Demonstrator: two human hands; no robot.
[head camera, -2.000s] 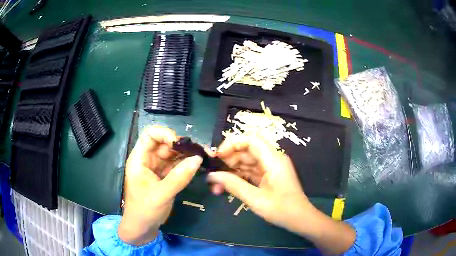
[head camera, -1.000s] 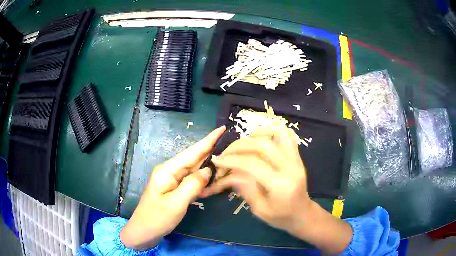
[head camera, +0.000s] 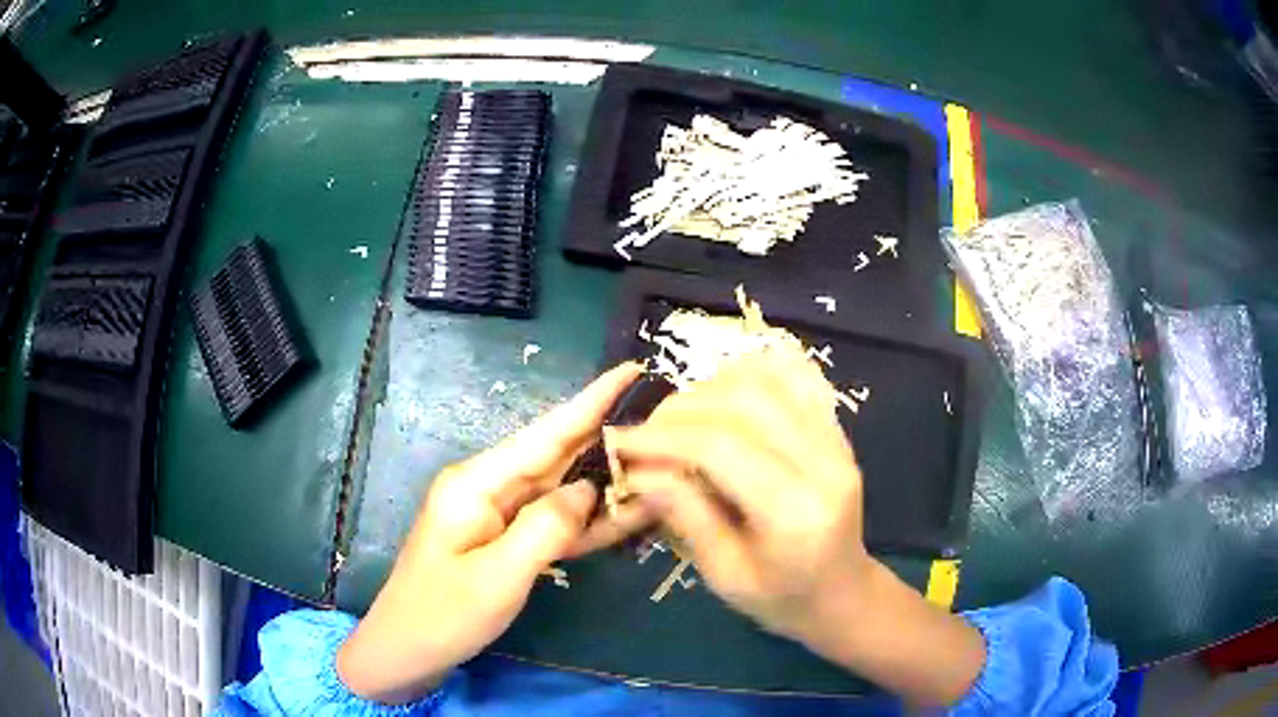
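My left hand (head camera: 484, 539) holds a small black plastic housing (head camera: 600, 460) between thumb and fingers; the fingers hide most of it. My right hand (head camera: 764, 511) is against it, slightly blurred, with a thin pale contact strip (head camera: 613, 472) at its fingertips, upright beside the housing. Whether the strip touches the housing is unclear. Behind my right hand, the near black tray (head camera: 904, 455) holds a heap of short pale strips (head camera: 708, 340). The far black tray (head camera: 596, 210) holds a heap of longer pale strips (head camera: 750, 179).
A row of housings with a pale line (head camera: 479, 203) and a smaller tilted black stack (head camera: 250, 333) lie left. Beyond is a long black compartment tray (head camera: 91, 476). Two clear plastic bags (head camera: 1058, 350) (head camera: 1208, 392) lie right. Loose strips (head camera: 673, 577) lie near my hands.
Since two seconds ago, my hands have closed in around the housing and the left fingers have extended forward. A pale strip now shows at my right fingertips.
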